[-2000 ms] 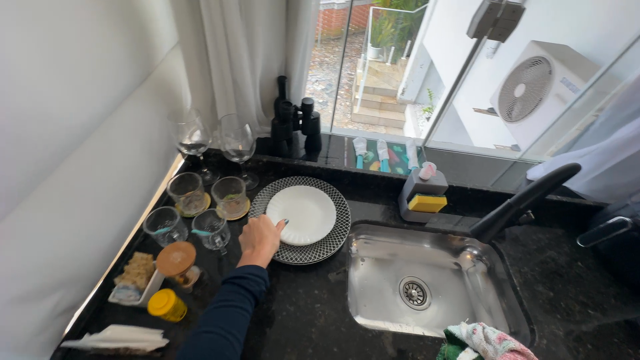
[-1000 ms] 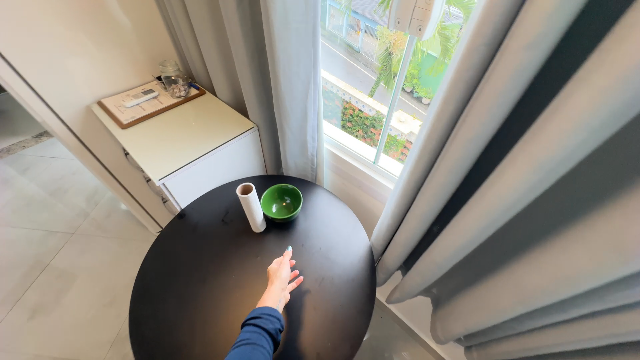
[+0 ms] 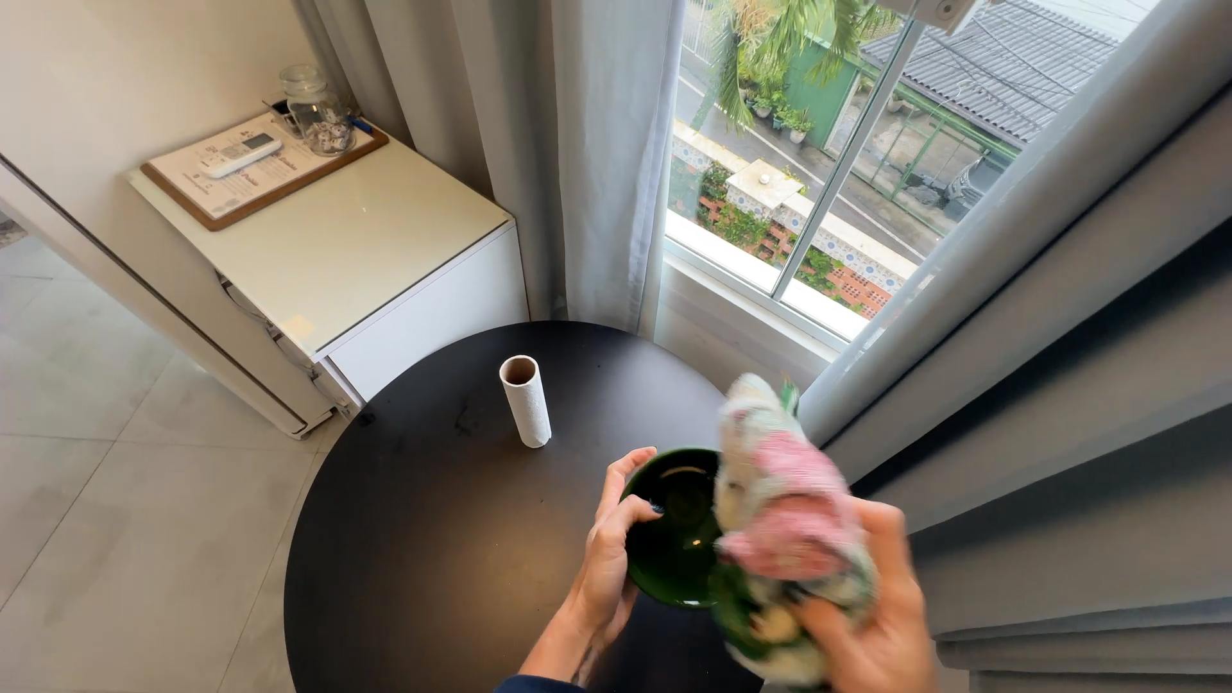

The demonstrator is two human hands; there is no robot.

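Note:
My left hand (image 3: 611, 553) grips the rim of a dark green bowl (image 3: 674, 529), its thumb over the inside and its fingers around the outer left side. The bowl is tilted above a round black table (image 3: 433, 539). At its right side, my right hand (image 3: 871, 606) holds a bunched cloth (image 3: 789, 510) with pink, white and green patterning. The cloth is blurred and covers the right part of the bowl; whether it touches the bowl I cannot tell. A white paper roll with a cardboard core (image 3: 527, 404) stands upright on the table, left of the bowl.
Behind the table on the left is a white cabinet (image 3: 385, 241) bearing a wooden board (image 3: 217, 219) with a printed sheet, a white remote control (image 3: 245, 156) and a glass jar (image 3: 322, 120). Grey curtains (image 3: 1020, 269) hang close on the right, beside a window.
The view has moved from a sink counter to the round table. The green bowl, on the table one second ago, is now in my left hand. My right hand and the cloth have come into view.

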